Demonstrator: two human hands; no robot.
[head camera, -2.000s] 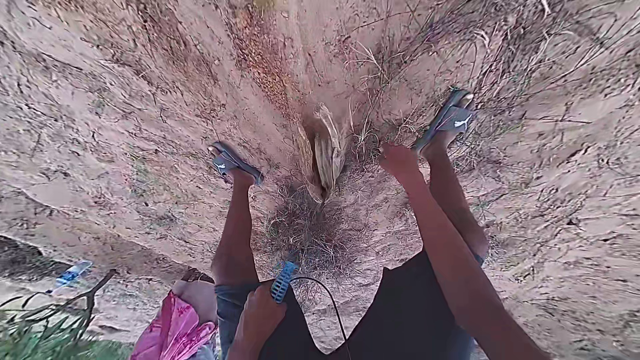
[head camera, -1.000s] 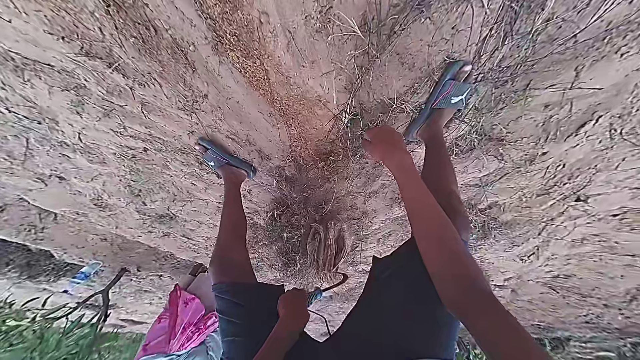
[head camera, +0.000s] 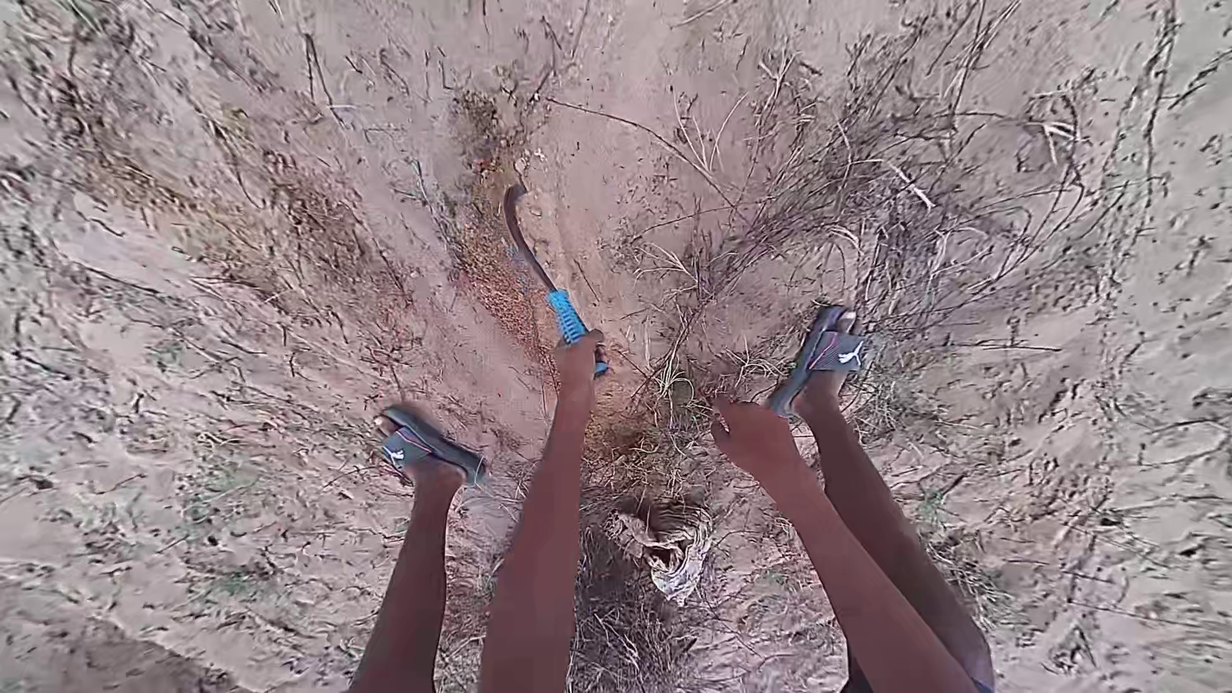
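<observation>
My left hand (head camera: 577, 356) grips the blue handle of a sickle (head camera: 566, 313); its dark curved blade points up and away over the sandy ground. To the right, my right hand (head camera: 756, 435) is held low beside the right sandal, its fingers curled near thin green and dry grass stems (head camera: 679, 380). Whether those fingers hold any stem cannot be told. Below and between my hands lies a pale, crumpled, dried piece of plant or wood (head camera: 679, 553), next to a clump of dry grass (head camera: 626, 616).
My feet wear grey sandals, the left (head camera: 428, 448) and the right (head camera: 823, 361), spread on sandy soil. Dry twigs and tangled stems (head camera: 866, 212) spread at the upper right. A strip of brown plant litter (head camera: 496, 265) lies under and beside the sickle.
My left hand has moved from near my left thigh out over the ground in front, with the sickle in it. My right hand stays near the right sandal. The view has shifted.
</observation>
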